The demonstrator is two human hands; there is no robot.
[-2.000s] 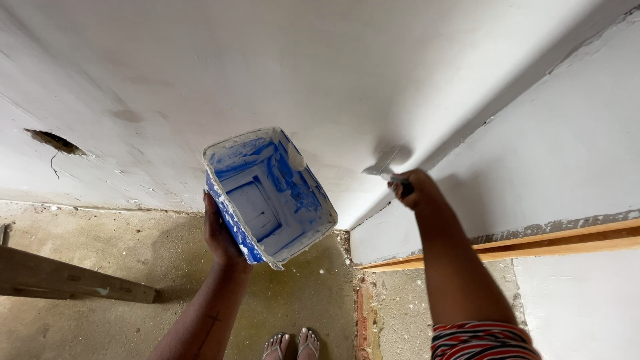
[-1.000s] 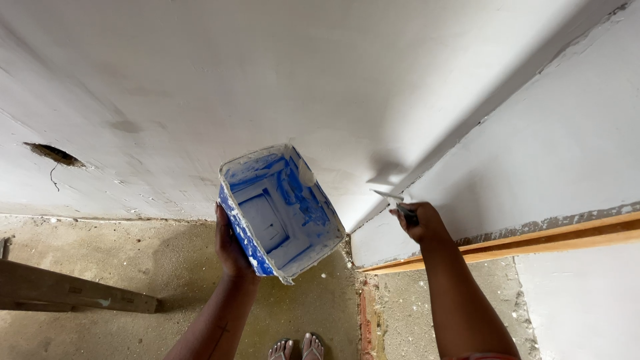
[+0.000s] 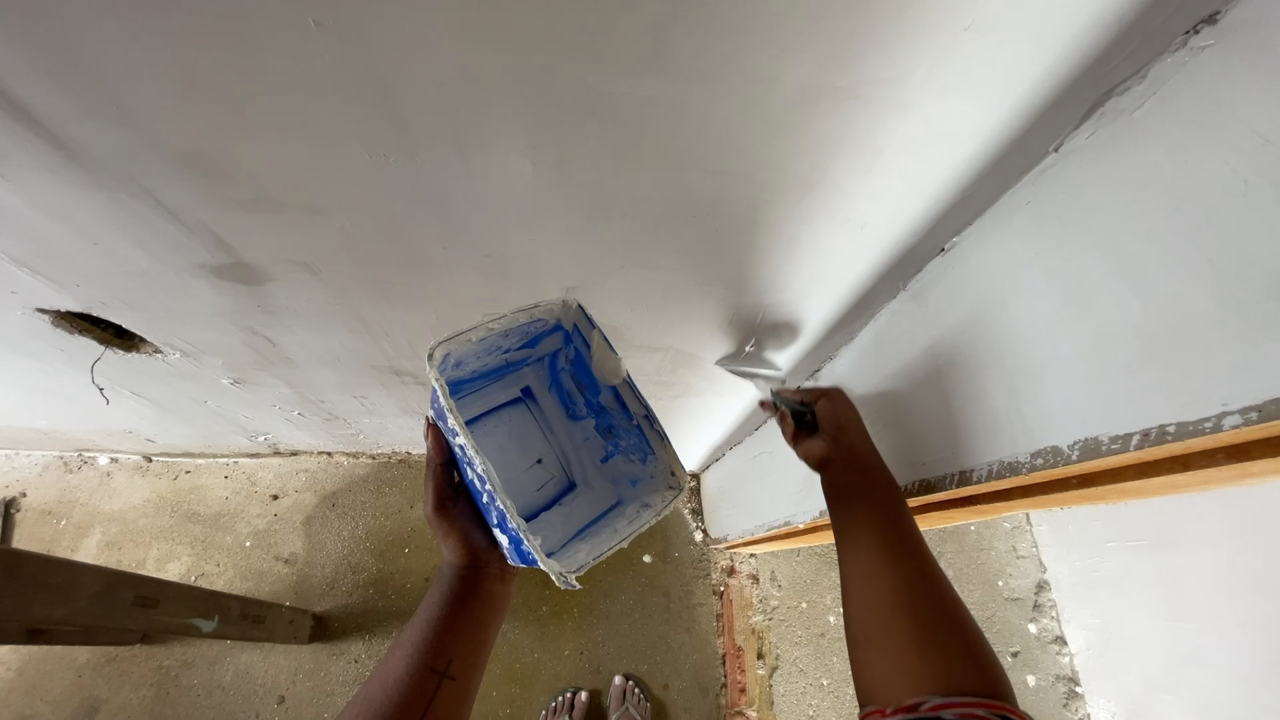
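Observation:
My left hand grips the left side of a blue plastic tub, tilted so its inside shows. White compound coats its rim and inner walls, with a lump on the right inner wall. To the right, my right hand is closed around the dark handle of a putty knife. The knife's blade is at the white wall, close to the inside corner; whether it touches cannot be told.
A hole with a wire hanging from it is in the wall at left. A wooden beam lies low at left. Wooden trim edges the right wall. My sandalled feet stand on the rough concrete floor.
Since two seconds ago the tub and my left hand have shifted slightly right and down relative to the wall. My right hand has moved a little, with the knife still held near the corner.

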